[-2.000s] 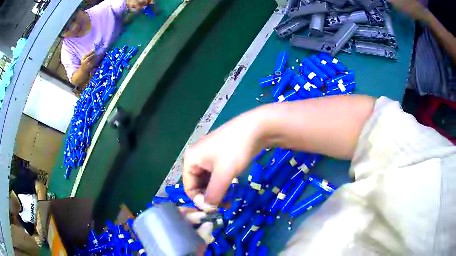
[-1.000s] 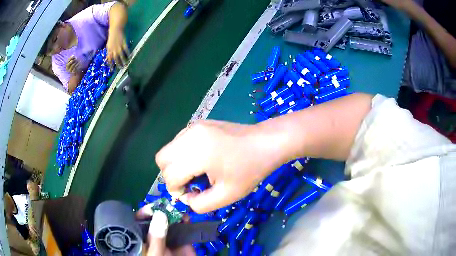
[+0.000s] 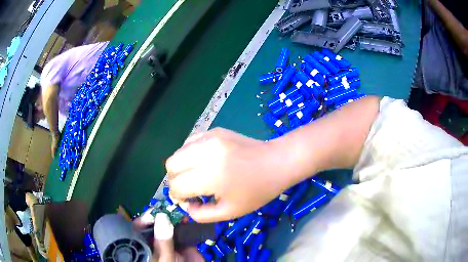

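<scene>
The dark grey fan body (image 3: 117, 236), with its round spoked head towards the camera, is at the bottom left. My left hand (image 3: 163, 240) holds it, a white-capped fingertip on the small green circuit board (image 3: 172, 211) beside the head. The fan's handle is mostly hidden. My right hand (image 3: 220, 174) is closed just above the board, its fingertips by the board's edge. The dark blue end of a battery cell (image 3: 206, 199) shows inside its curled fingers. Loose blue cells (image 3: 254, 233) lie under and beside my hands.
More blue cells (image 3: 308, 84) and grey housings (image 3: 349, 31) lie on the bench at the upper right. The green belt (image 3: 154, 117) carries a dark fan body (image 3: 155, 64). A person in light purple leans beside cells opposite. A carton (image 3: 54, 240) stands at lower left.
My right hand has come down from above to the board, a cell now in its fingers. The fan body has turned and moved left. The belt's dark piece has moved up and right.
</scene>
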